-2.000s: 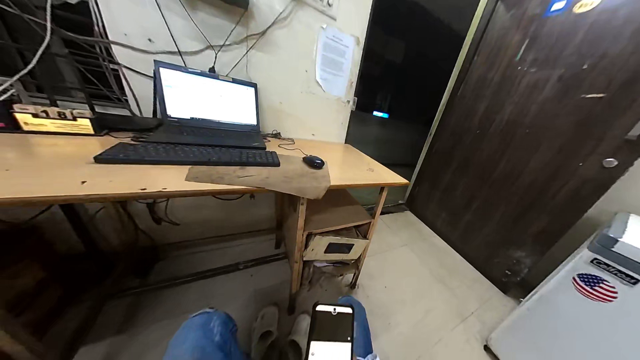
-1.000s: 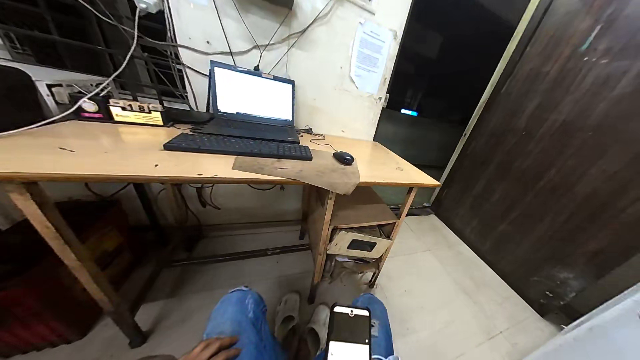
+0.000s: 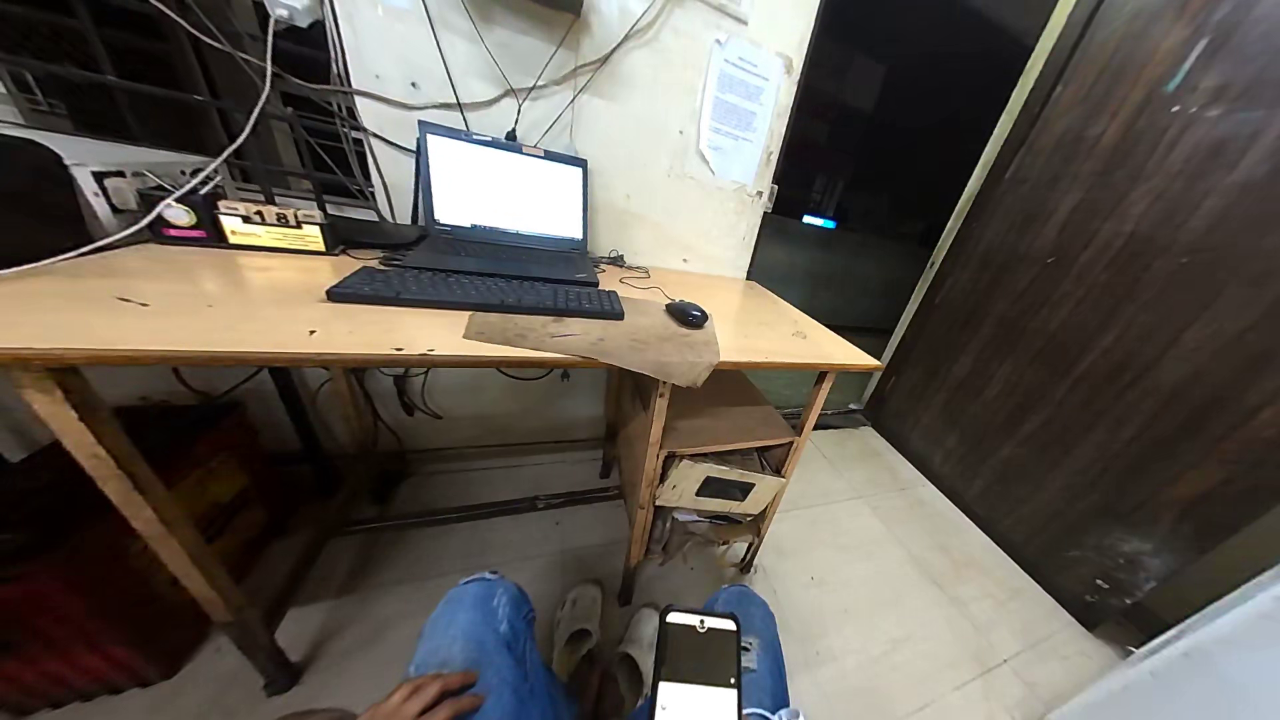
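My left hand (image 3: 425, 696) rests on my left thigh in blue jeans (image 3: 485, 640) at the bottom edge, fingers slightly spread, nothing seen in it. A smartphone (image 3: 698, 668) with a lit screen stands over my right thigh; whatever holds it is hidden, and my right hand does not show. Ahead on the wooden desk (image 3: 200, 310) are an open laptop (image 3: 506, 200), a black keyboard (image 3: 475, 292) and a black mouse (image 3: 687, 314). The mouse lies on a worn brown sheet (image 3: 620, 337) that hangs over the front edge.
Below the desk are shelves (image 3: 725, 415) with a cardboard piece (image 3: 720, 487) and a slanted wooden leg (image 3: 140, 510). A block calendar (image 3: 272, 228) stands at the back left. A dark wooden door (image 3: 1080, 300) is on the right. Clogs (image 3: 577, 625) are on the floor.
My left hand, out of view two seconds ago, now lies on my left thigh. The view has turned left, and the white appliance at the right has mostly left it.
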